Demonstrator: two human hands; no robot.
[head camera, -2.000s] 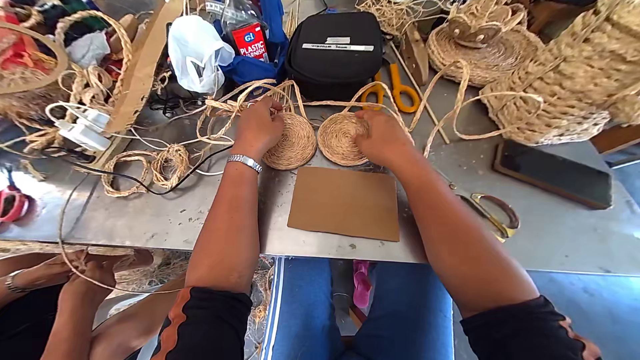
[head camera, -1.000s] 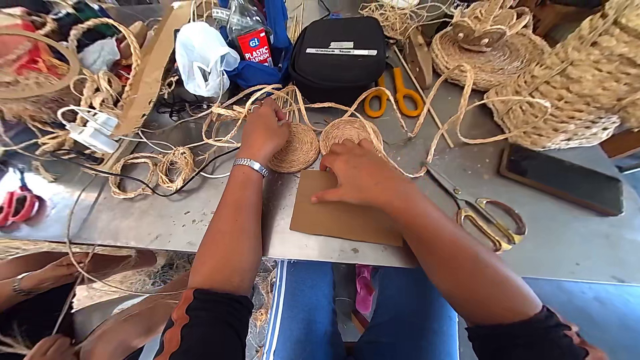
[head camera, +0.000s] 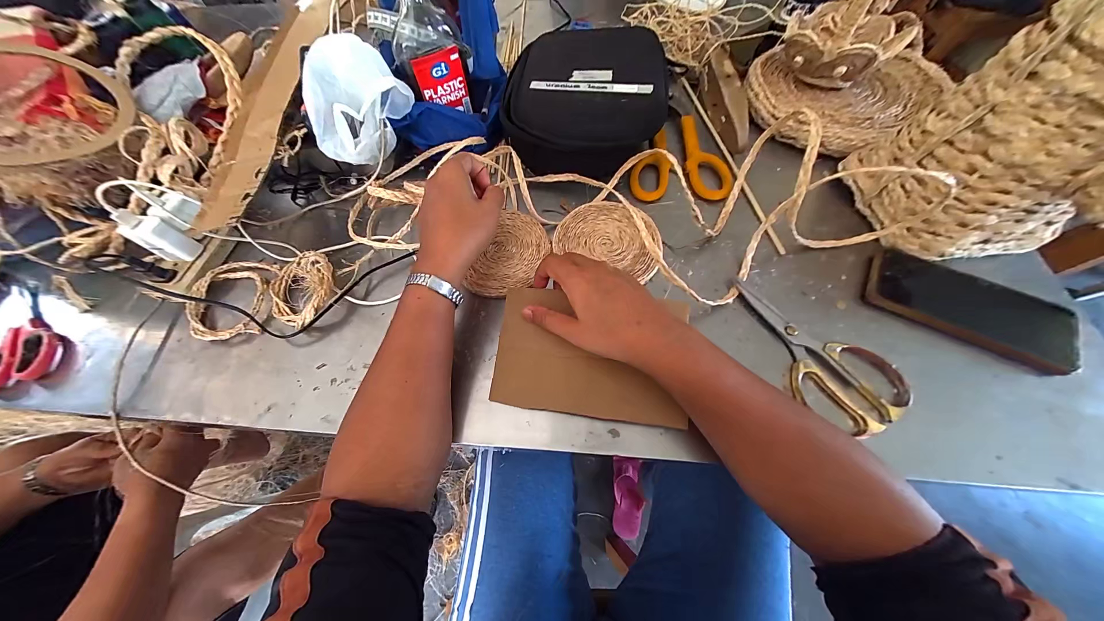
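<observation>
Two flat coiled discs of twisted natural fiber lie side by side on the metal table: the left disc (head camera: 509, 254) and the right disc (head camera: 608, 237). My left hand (head camera: 457, 211) is at the left disc's upper left edge, fingertips among strands of braided fiber cord (head camera: 539, 179); whether they grip a strand cannot be told. Just below the discs lies a brown cardboard rectangle (head camera: 569, 379). My right hand (head camera: 604, 310) rests over its top edge, thumb and forefinger apart, fingertips near the lower edge of the right disc. The long cord loops across that disc and away to the right.
Gold-handled scissors (head camera: 828, 366) and a dark phone (head camera: 975, 310) lie to the right. Behind are orange-handled scissors (head camera: 690, 164), a black case (head camera: 586, 95) and a woven basket (head camera: 975, 147). Fiber coils (head camera: 302, 289) and a white plug (head camera: 164, 228) sit left. A co-worker's hands (head camera: 147, 461) are lower left.
My right hand has moved from the right disc's right edge down and left onto the cardboard. My left hand stays by the left disc. The gold-handled scissors show more fully.
</observation>
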